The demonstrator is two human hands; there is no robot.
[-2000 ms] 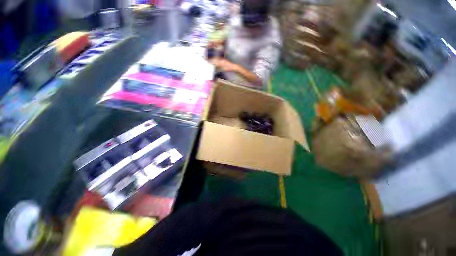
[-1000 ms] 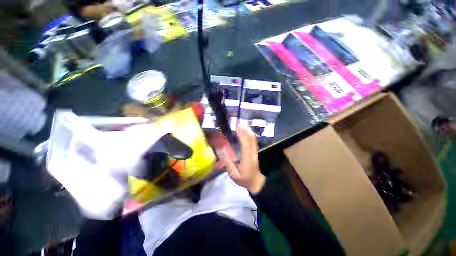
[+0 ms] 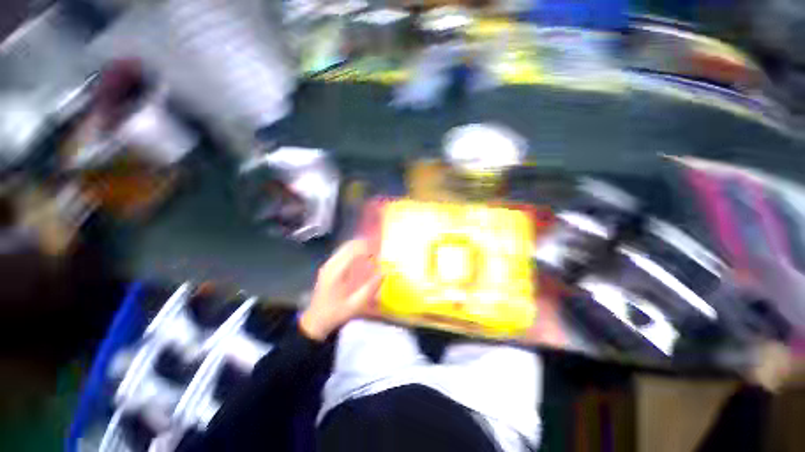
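The yellow work pad (image 3: pixel 503 296) lies on a red sheet in front of me, with no part on it. My left hand (image 3: pixel 340 290) is at the pad's left edge, fingers apart, and looks empty. A blurred white part-finished unit (image 3: pixel 309 190) sits on the bench left of the pad. My right hand (image 3: pixel 770 364) is small and blurred at the far right, by the cardboard box; whether it holds anything cannot be told. The silver-white screw feeders (image 3: pixel 649 274) are right of the pad, with a dark blurred shape over them.
A round open tin (image 3: pixel 484 147) stands behind the pad. A blue crate (image 3: pixel 104 366) with rows of white units is at lower left. The cardboard box (image 3: pixel 675 410) is at lower right. Pink printed sheets (image 3: pixel 726 212) lie on the right bench.
The view has swung left. The large white housing is gone from above the pad, and a white unit shows left of it. My right hand has moved from beside the feeders to the far right.
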